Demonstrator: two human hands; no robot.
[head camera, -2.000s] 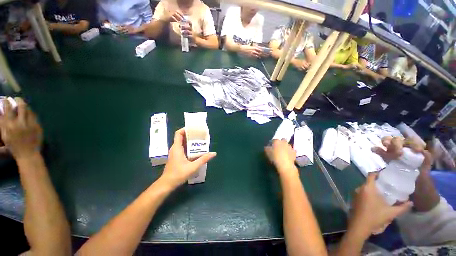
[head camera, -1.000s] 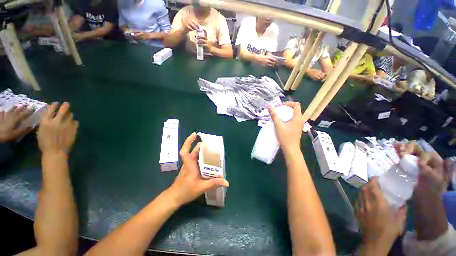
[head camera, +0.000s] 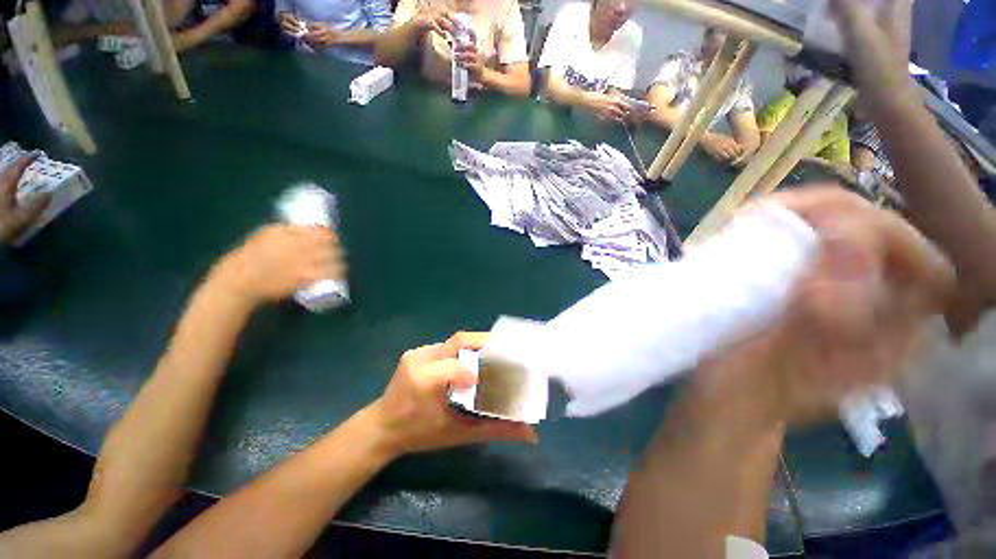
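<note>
My left hand (head camera: 437, 399) holds a white carton (head camera: 522, 377) low in the middle. The carton's open end faces the camera and shows a grey-brown inside. My right hand (head camera: 857, 284), large and blurred at the right, grips a long white wrapped product (head camera: 688, 306). The product slants down to the left, and its lower end is right beside the carton's open end. I cannot tell if the two touch. Part of the carton is hidden by my left hand.
A leaflet pile (head camera: 568, 197) lies mid-table on the green top. At left a neighbour's hand (head camera: 279, 262) holds a blurred carton (head camera: 311, 202). Another arm (head camera: 901, 120) is raised at the upper right. Wooden posts (head camera: 704, 109) stand behind the pile. Several workers sit across the table.
My right hand has lifted the wrapped product up and right, closer to the camera. The carton in my left hand has tilted. A neighbour's hand has taken hold of the carton that lay left of mine.
</note>
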